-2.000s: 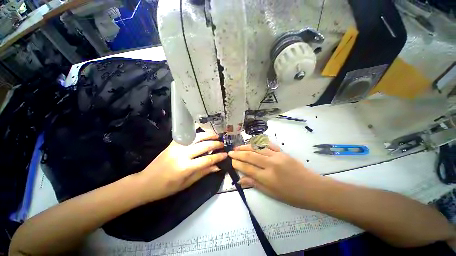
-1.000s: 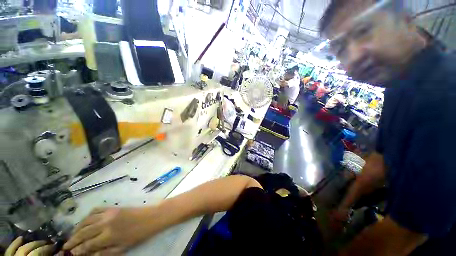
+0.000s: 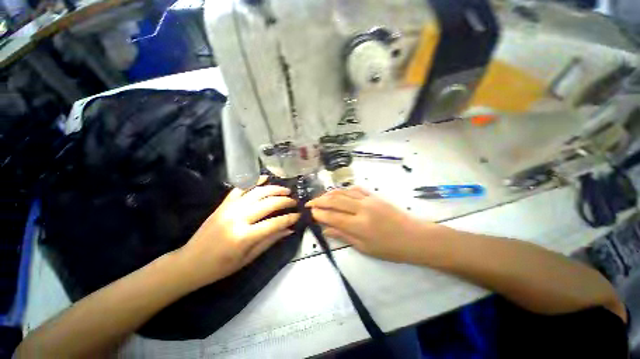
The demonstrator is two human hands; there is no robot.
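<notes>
A large black garment piece [image 3: 133, 210] lies heaped left of the needle on the white machine bed. A narrow black binding tape [image 3: 345, 284] runs from the presser foot [image 3: 303, 188] down over the table's front edge. My left hand [image 3: 245, 228] lies on the cloth, fingertips pressing it just left of the foot. My right hand [image 3: 368, 223] lies right of the foot, with its fingertips on the tape. The fingertips of both hands nearly meet below the foot. The needle is blurred and partly hidden.
The off-white machine head [image 3: 281, 77] stands over the work. Blue thread snips [image 3: 452, 191] lie on the bed to the right. A thin dark rod [image 3: 379, 156] lies behind the foot. Black scissor-like loops [image 3: 600, 196] lie at the far right. More black cloth is at the far left.
One second ago the view faced right, towards a person beside the aisle. It now faces the machine again, with both hands in view at the foot.
</notes>
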